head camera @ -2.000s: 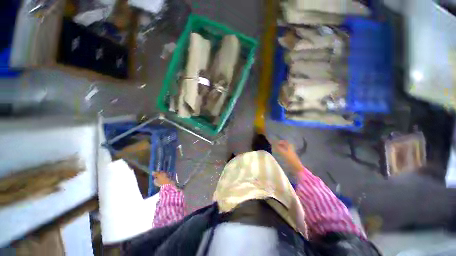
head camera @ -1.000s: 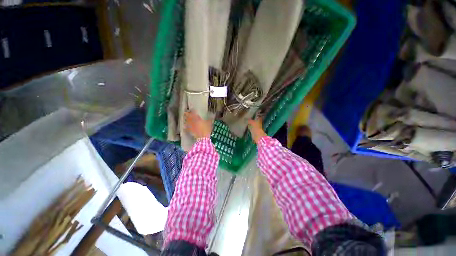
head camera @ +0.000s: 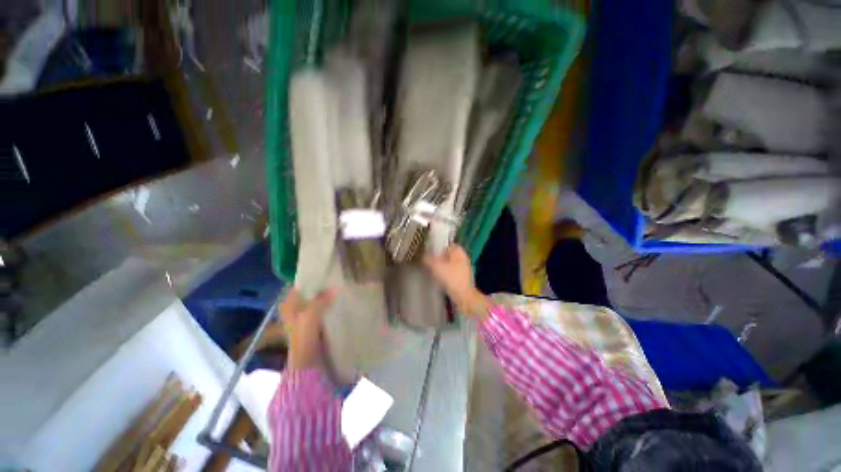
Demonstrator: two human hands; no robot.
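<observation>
Two beige tied bundles lie lengthwise over the green crate point(head camera: 526, 120), their near ends past its near rim. The left bundle point(head camera: 313, 171) has a white ticket point(head camera: 362, 224) at its middle. The right bundle point(head camera: 433, 111) has a pale tie strip point(head camera: 426, 214) and darker strips at the tie. My left hand point(head camera: 306, 318) grips the near part of the left bundle, fingers partly hidden. My right hand point(head camera: 452, 275) holds the right side of the right bundle below the tie. The picture is blurred.
A blue crate point(head camera: 627, 138) with beige cloth bundles point(head camera: 756, 184) stands at the right. A grey metal handle point(head camera: 242, 369) is at lower left, beside a white table point(head camera: 65, 433) with brown strips. A dark bin point(head camera: 83, 147) is at upper left. My feet are right of the green crate.
Both bundles have moved toward me and out over the crate's near rim. My hands have moved down and apart with them and now hold them.
</observation>
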